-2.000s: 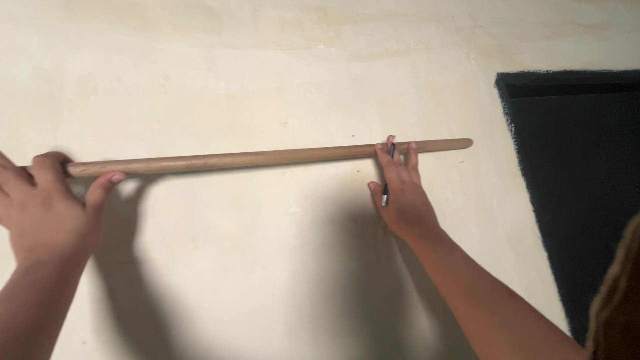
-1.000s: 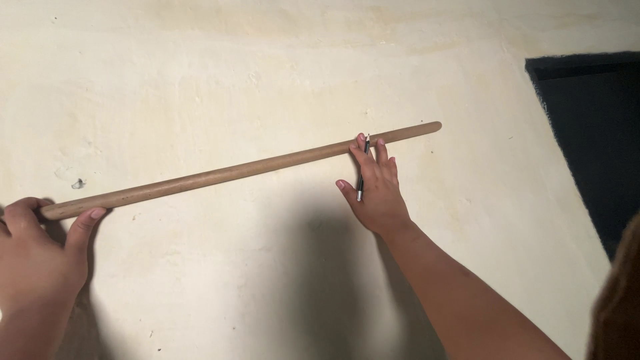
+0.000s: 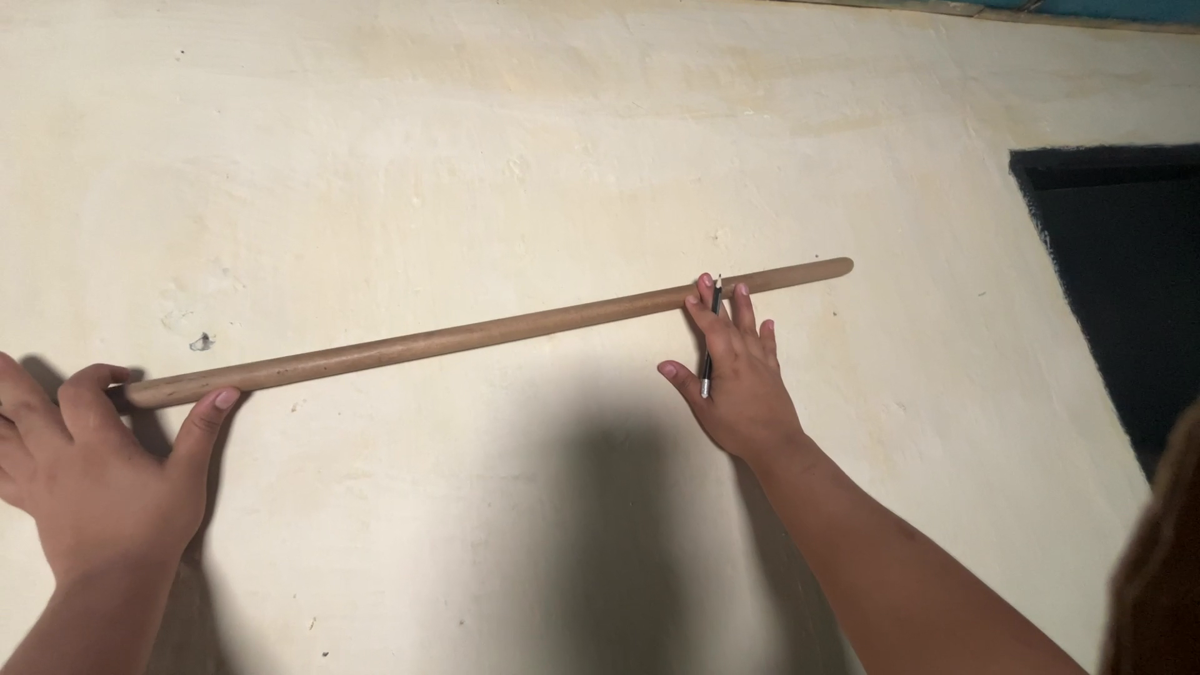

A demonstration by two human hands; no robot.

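Observation:
A long round wooden rod (image 3: 450,342) lies against a cream painted wall, its right end higher than its left. My left hand (image 3: 122,459) grips the rod's left end, thumb below it and fingers above and behind. My right hand (image 3: 741,375) presses the rod nearer its right end with spread fingers. A dark pencil (image 3: 710,347) is tucked between the fingers of that hand, its sharpened tip up, crossing the rod, and its silvery end down by the thumb.
The cream wall (image 3: 422,525) has stains, small specks and a chipped spot (image 3: 202,342) above the rod's left part. At the right is a black rectangular area (image 3: 1125,281) with a rough painted edge. A blue strip (image 3: 1106,9) runs along the top right. Something brown and blurred (image 3: 1162,562) fills the lower right corner.
The rod was nearly level two seconds ago; its left end has since dropped relative to its right end. Both hands have stayed on it. The view has shifted somewhat.

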